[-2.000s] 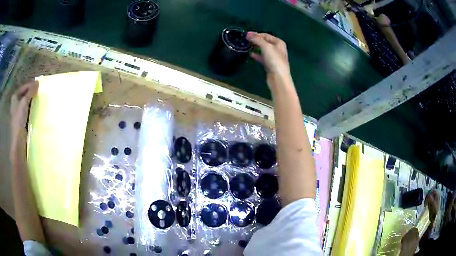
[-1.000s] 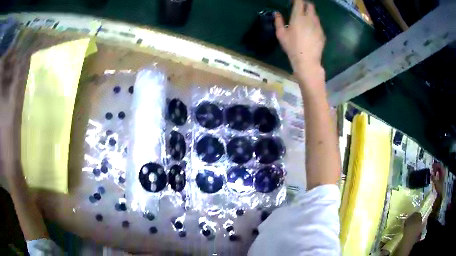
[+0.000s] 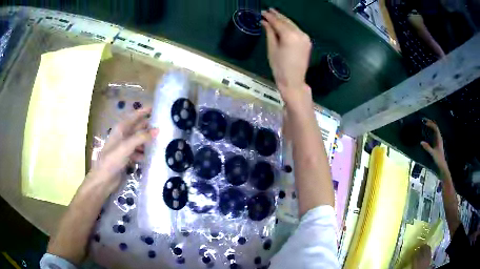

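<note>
My right hand point(image 3: 288, 47) is over the green belt, its fingertips pinched at the rim of a black cylindrical housing point(image 3: 243, 34); whether they hold anything cannot be told. My left hand point(image 3: 123, 144) touches the left edge of a rolled film edge point(image 3: 160, 168), thumb and fingers at the film. Black round adhesive pads point(image 3: 237, 171) lie in rows on clear carrier film. Three pads with pale holes point(image 3: 179, 155) sit along the roll. A sheet of yellow backing paper point(image 3: 60, 126) lies at the left of the board.
Another housing point(image 3: 334, 68) stands on the belt point(image 3: 363, 65) to the right. Punched-out dots point(image 3: 149, 240) are scattered on the film. A pale post point(image 3: 405, 84) crosses the upper right. A yellow sheet stack point(image 3: 381, 210) and another person's arm point(image 3: 447, 189) are at right.
My left hand has come from the far left to the roll. More pads now show on the roll. My right hand has moved left to a housing; another housing stands right of it.
</note>
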